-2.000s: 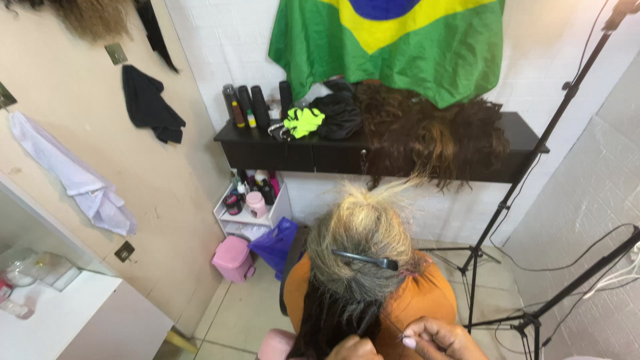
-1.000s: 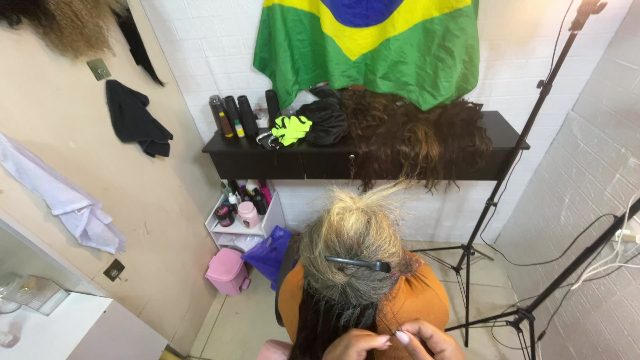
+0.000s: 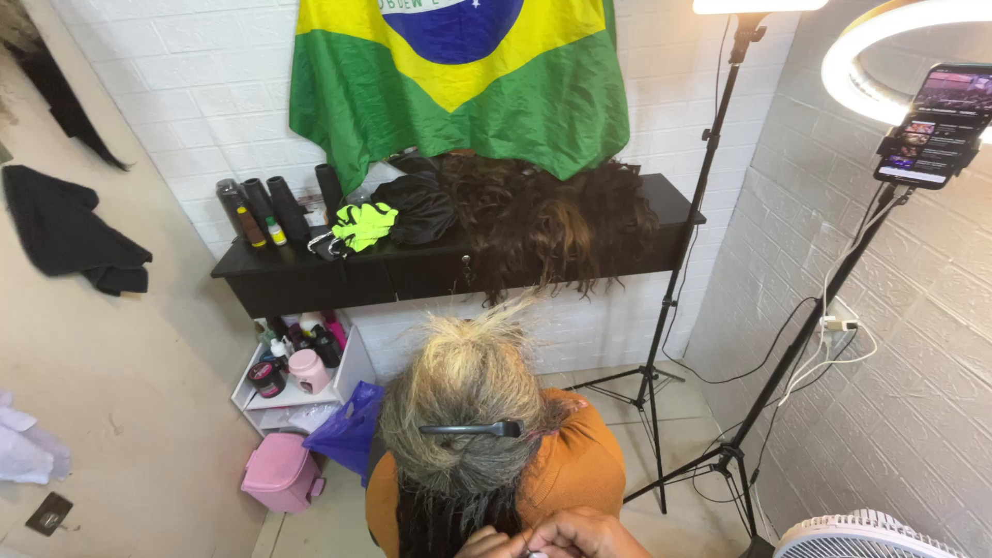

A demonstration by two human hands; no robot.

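A seated person in an orange top [image 3: 585,457] has their back to me, blond and greyish hair [image 3: 465,380] gathered up on the head. A dark hair clip [image 3: 473,428] lies across it, and long dark hair [image 3: 457,515] hangs below. At the bottom edge my left hand [image 3: 492,544] and my right hand [image 3: 581,533] meet beside the dark hair, fingertips pinched close together. A thin dark strand seems to run between them; the lower part of both hands is cut off by the frame.
A black wall shelf [image 3: 341,291] holds bottles, a black bag and wavy brown hair [image 3: 550,217]. Below stand a white rack [image 3: 349,372], a pink bin [image 3: 280,473] and a purple bag [image 3: 353,426]. At right are light stands [image 3: 694,225], a phone [image 3: 934,128], cables and a white fan [image 3: 868,539].
The view has turned to the right, bringing the ring light, phone and fan into sight. My hands, slightly apart two seconds ago, are now together at the dark hair.
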